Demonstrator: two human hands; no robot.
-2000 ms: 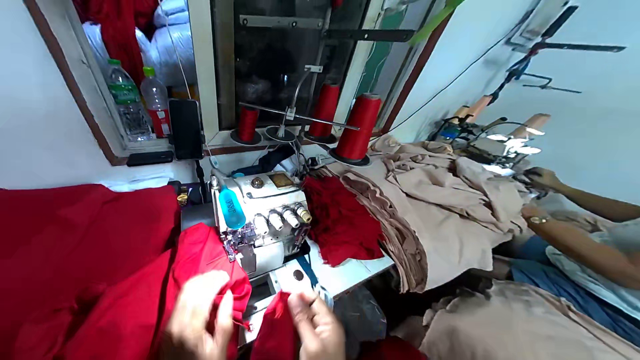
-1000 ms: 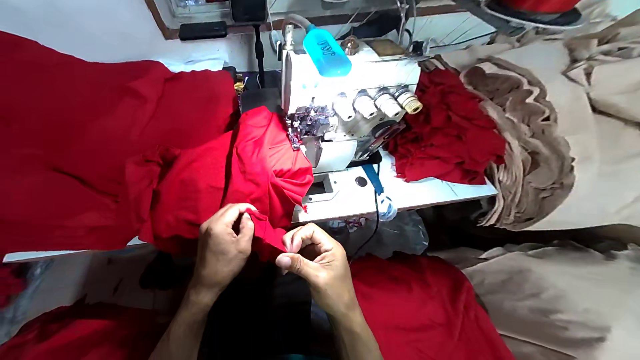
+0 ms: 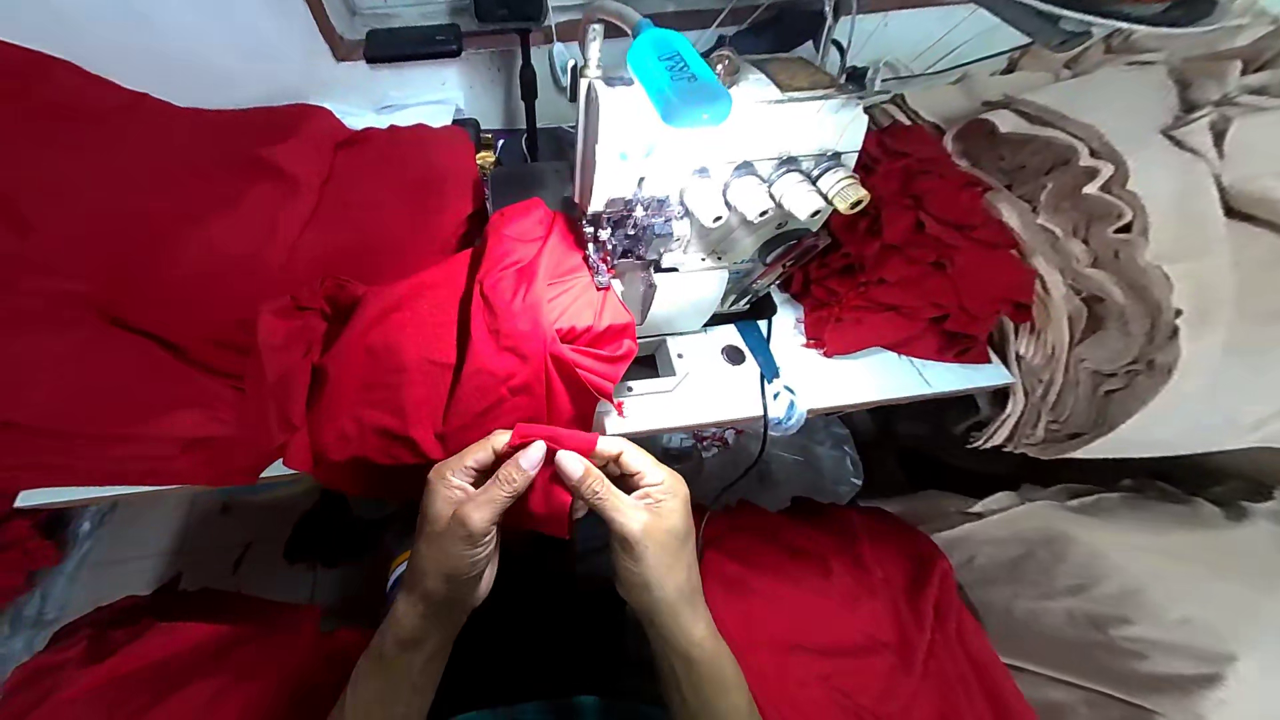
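Both hands pinch the top edge of a small red fabric piece [image 3: 548,490] just in front of the sewing table. My left hand [image 3: 465,525] grips its left end between thumb and fingers; my right hand [image 3: 635,520] grips its right end, the two thumbs almost meeting. Beyond them, a bunched red garment fabric [image 3: 540,330] lies against the needle area of a white overlock sewing machine [image 3: 720,200]. A blue bottle-shaped holder [image 3: 680,78] sits on top of the machine, above its row of tension dials [image 3: 775,190].
Large red cloth [image 3: 200,250] covers the table's left part. Small red pieces [image 3: 915,250] are heaped right of the machine, beside stacked beige fabric [image 3: 1080,260]. More red cloth [image 3: 850,600] lies below the table edge [image 3: 900,385], near a hanging cord and a clear plastic bag [image 3: 800,470].
The view has swung down and closer to the machine. My hands, apart two seconds ago, have come together at the small red piece, and the thumbs are now nearer each other than one second ago.
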